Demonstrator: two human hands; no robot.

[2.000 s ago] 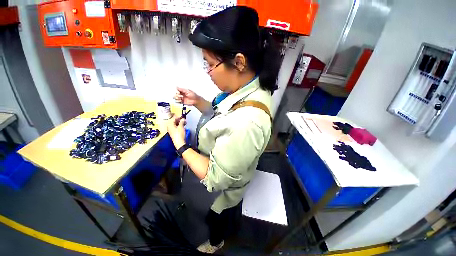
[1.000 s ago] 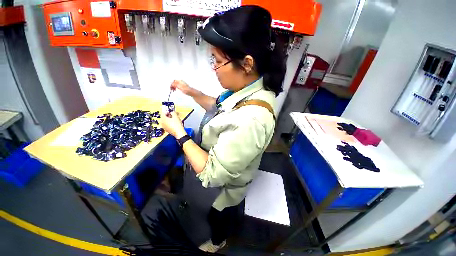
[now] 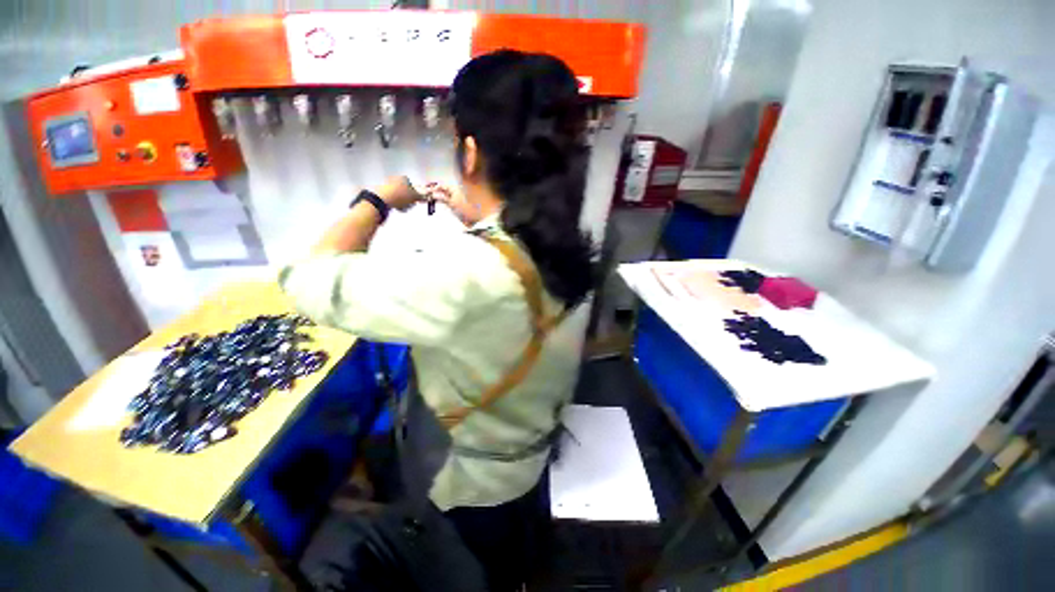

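Note:
Neither my left hand nor my right hand is in the picture. A shiny dark heap of small black parts (image 3: 220, 382) lies on the yellow-topped table (image 3: 174, 491) at the left. Another person (image 3: 486, 335) stands in front of me with their back mostly turned. Their raised hands hold a small dark piece (image 3: 433, 204) near head height; what it is cannot be told. A dark, blurred mass (image 3: 399, 549) shows at the bottom edge; I cannot tell whether it is leather strips.
A white side table (image 3: 856, 347) at the right holds small black cut pieces (image 3: 773, 341) and a pink block (image 3: 788, 291). An orange machine (image 3: 555, 46) with a control panel (image 3: 72, 141) runs along the wall. An open wall cabinet (image 3: 914, 162) is at the right.
The person has turned away towards the wall and raised both hands. The small white pot seen earlier no longer shows. The tables have shifted left in view, and the long black strips no longer show clearly.

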